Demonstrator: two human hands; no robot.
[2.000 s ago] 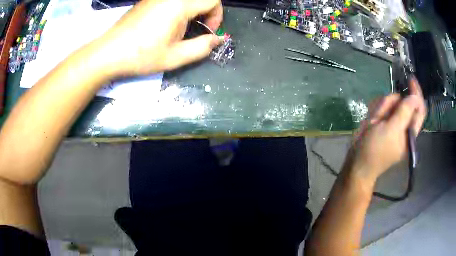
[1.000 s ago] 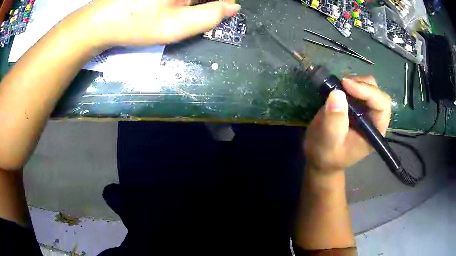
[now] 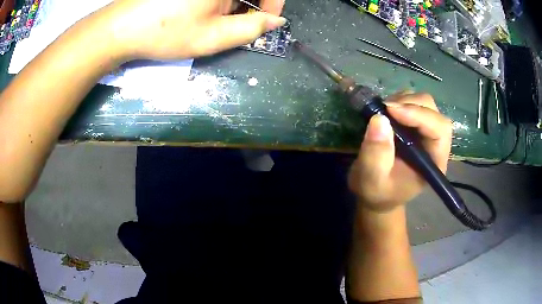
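Observation:
My right hand (image 3: 401, 151) grips the black handle of a soldering iron (image 3: 419, 160). The iron's barrel points up and left, and its tip is at the right edge of a small circuit board (image 3: 270, 46). My left hand (image 3: 196, 27) is over the board's left and upper part and hides much of it. A thin bright strand (image 3: 252, 6), maybe solder wire, shows at the left fingers, near the top edge of the picture. Whether the fingers also press on the board is hard to tell.
Tweezers (image 3: 399, 59) lie on the green mat (image 3: 208, 127). A pile of boards (image 3: 410, 21) and a clear parts tray (image 3: 472, 47) are at the back right. Thin rods (image 3: 480, 104) and a black object (image 3: 521, 83) lie at the right. White paper (image 3: 59, 38) is under my left forearm.
My right hand has moved from the right edge area to the left with the iron. Since a second ago, its tip has come to the board's edge. The whole view has also shifted.

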